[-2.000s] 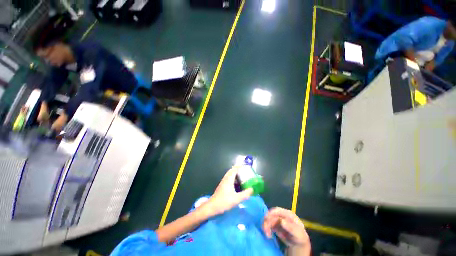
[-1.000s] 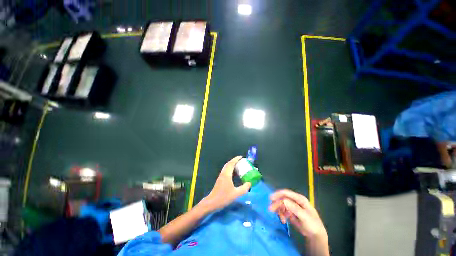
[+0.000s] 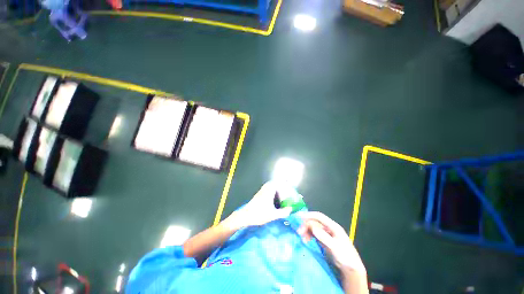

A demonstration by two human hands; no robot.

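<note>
A green-and-white solder paste jar (image 3: 293,202) is held in front of my blue smock, at the lower middle of the head view. My left hand (image 3: 261,207) is wrapped around it, with the green end towards my body. A dark patch shows between my fingers and the jar. My right hand (image 3: 326,232) is just right of the jar, with curled fingers and no thing visible in it. The fingers are blurred, and whether they touch the jar or smock is unclear.
Black bins with pale tops (image 3: 208,136) stand on the left behind a yellow floor line (image 3: 351,212). A blue metal frame (image 3: 477,198) stands at the right. A brown box (image 3: 372,11) lies at the top, and a dark object (image 3: 499,57) is at the upper right.
The view has moved forward along the aisle; the machines and people have left the picture. The blue item by the jar no longer shows. My right hand has come closer to the jar.
</note>
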